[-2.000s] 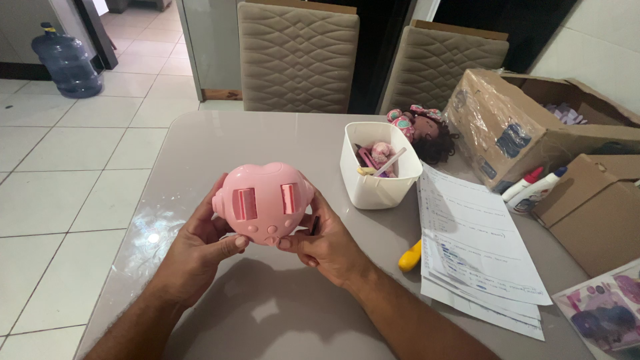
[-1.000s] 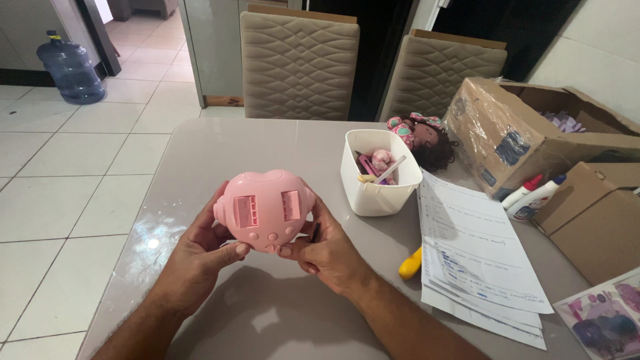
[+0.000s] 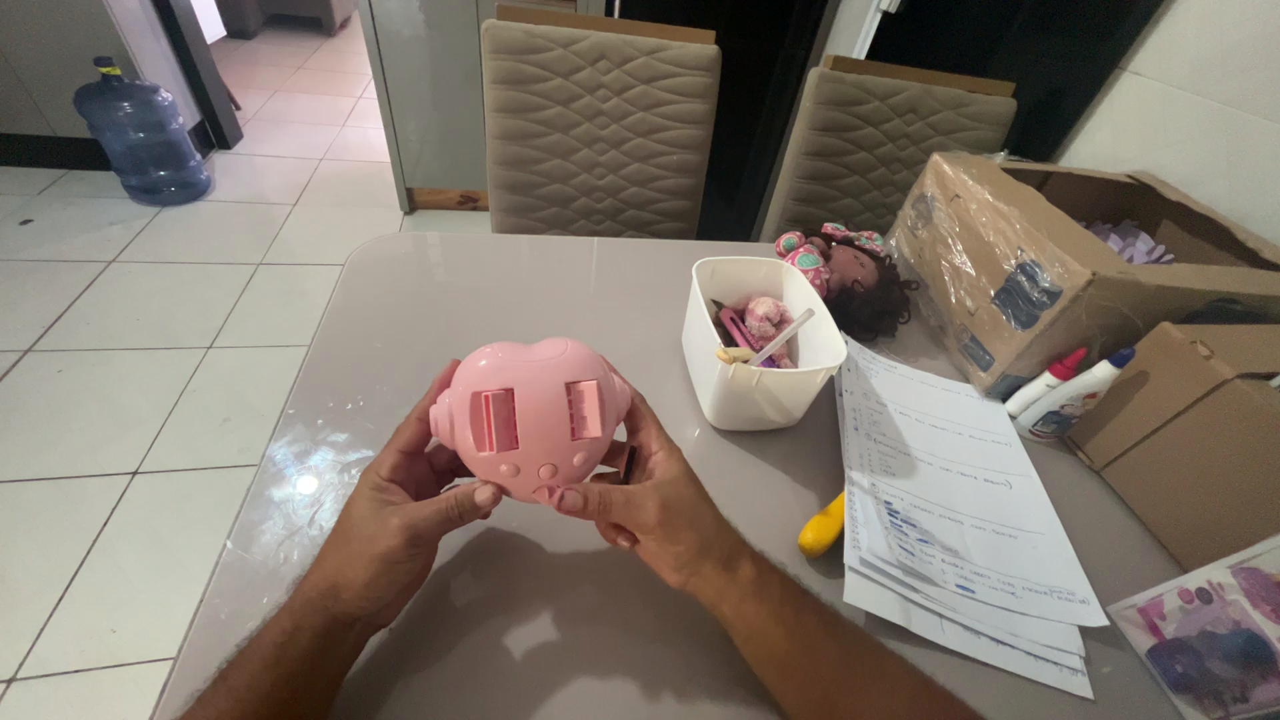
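A glossy pink heart-shaped plastic toy (image 3: 545, 420) is held up above the table, with two rectangular windows and several small round buttons on its face. My left hand (image 3: 415, 520) grips its left side, thumb at the lower edge and fingers behind. On the other side, my right hand (image 3: 645, 490) holds it with the thumb at the bottom tip; a small dark piece shows by those fingers, its kind unclear. Both hands' fingertips are partly hidden behind the toy.
Right of the toy stands a white plastic bin (image 3: 765, 395) with small items. Beyond are a cloth doll (image 3: 850, 270), handwritten sheets (image 3: 950, 480), a yellow object (image 3: 822, 528), glue bottles (image 3: 1070, 395) and cardboard boxes (image 3: 990, 260). Two padded chairs (image 3: 600, 130) face the table's far edge.
The inserts inside the toy's two windows look different from frame to frame, as if turned. Both hands keep their hold on it in about the same place.
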